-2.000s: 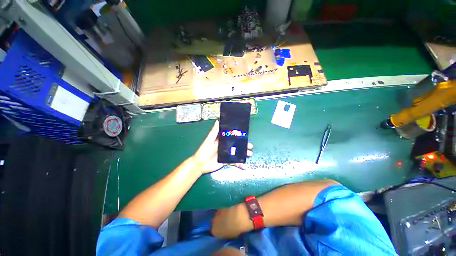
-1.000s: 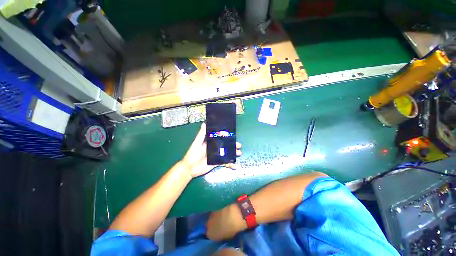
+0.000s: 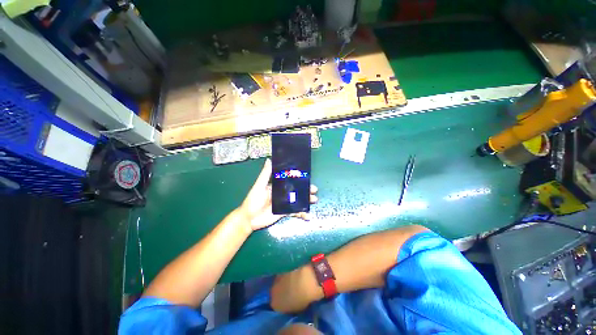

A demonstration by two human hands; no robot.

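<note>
My left hand (image 3: pixel 260 201) holds a dark smartphone (image 3: pixel 291 157) upright above the green bench, its fingertips showing at the phone's right edge. The screen is dark with small coloured lettering across the middle and a small white rectangle below it. My right hand (image 3: pixel 292 294) is folded in against my body near the bench's front edge; its fingers are not clearly visible. A red band with a dark face is on the right wrist.
Small pale boxes (image 3: pixel 231 150) stand behind the phone. A white card (image 3: pixel 355 144) and dark tweezers (image 3: pixel 406 180) lie right of it. Farther right are an orange-yellow screwdriver (image 3: pixel 544 120), a tape roll and a yellow-black device. A wooden board (image 3: pixel 196 118) is behind, a fan (image 3: pixel 119 174) left.
The view has shifted, so the bench things appear farther left than two seconds ago. My left hand still holds the phone, and the lettering's colours look different. The device's red light no longer shows.
</note>
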